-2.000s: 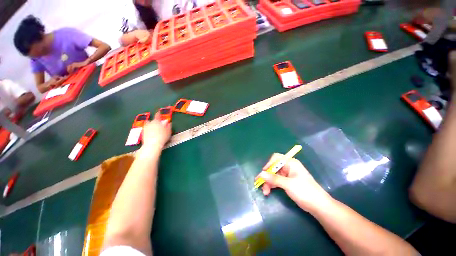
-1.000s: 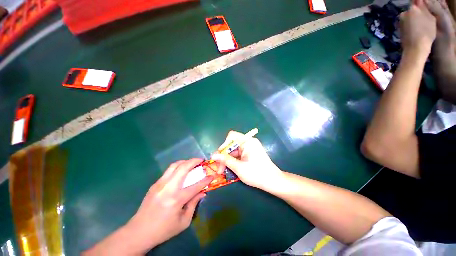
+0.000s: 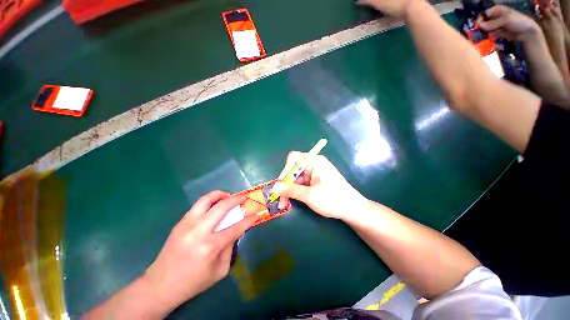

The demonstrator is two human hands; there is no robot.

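Note:
An orange-red phone housing [image 3: 255, 203] lies tilted in front of me, with a white area at its left end and a dark module at its right end. A thin dark line crosses its orange middle. My left hand [image 3: 199, 240] grips the white end, partly covering it. My right hand [image 3: 319, 186] holds a slim yellow pen-like tool [image 3: 306, 161] near the dark end. The tool's tip is at the dark module, and my fingertips touch the housing there.
Two phone housings [image 3: 244, 36] [image 3: 63, 100] lie beyond the pale strip [image 3: 206, 89]. Amber tape [image 3: 31, 240] is at left, a yellowish patch [image 3: 265, 274] below the housing, clear film [image 3: 362, 131] at centre right. A neighbour's arm [image 3: 456, 75] reaches across at right. A red tray [image 3: 106, 7] is at top left.
The housing and my hands have shifted slightly up, and the tool tip now shows at the dark module. The neighbour's arm now stretches over the strip. The far housings sit further left in view.

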